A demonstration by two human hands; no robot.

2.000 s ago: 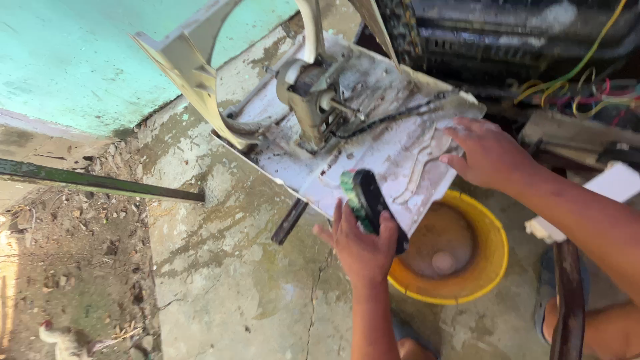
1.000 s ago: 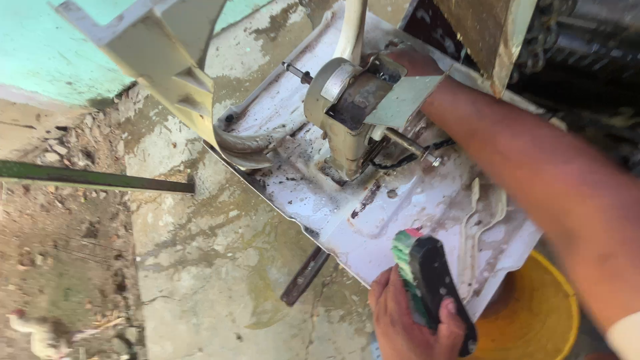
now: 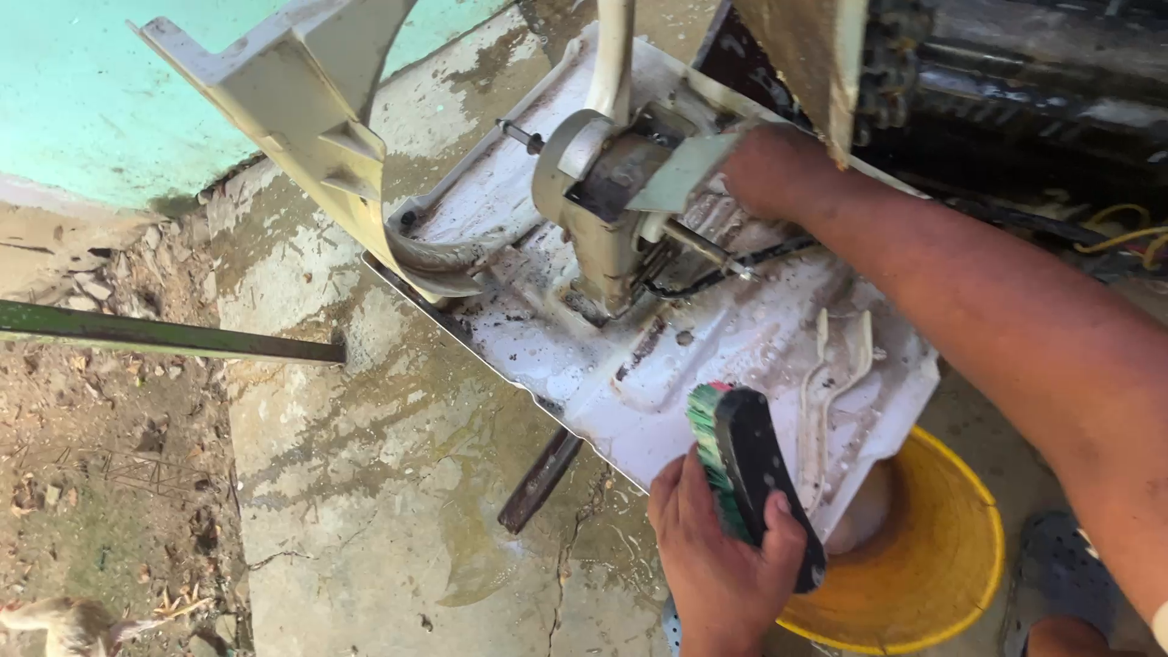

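My left hand (image 3: 725,547) holds a scrub brush (image 3: 762,474) with a black back and green bristles, above the lower edge of a dirty, wet white metal panel (image 3: 584,383). On the panel stands a fan motor (image 3: 616,192) in a beige housing, with a metal shaft on either side. My right hand (image 3: 766,169) is at the far side of the motor, by a pale flat flap; its fingers are mostly hidden, so whether it grips anything does not show. A curved cream plastic housing (image 3: 338,155) rises from the panel's left side.
A yellow basin (image 3: 949,547) sits under the panel's lower right corner. A green metal bar (image 3: 173,333) comes in from the left, above rubble. A dark metal bar (image 3: 538,484) sticks out below the panel. Yellow wires (image 3: 1118,233) lie at right, and a chicken (image 3: 68,625) is at lower left.
My right hand has moved from the panel's right edge to the far side of the motor. The brush, beside my left hand's spread fingers before, is now held in it. The view has come closer.
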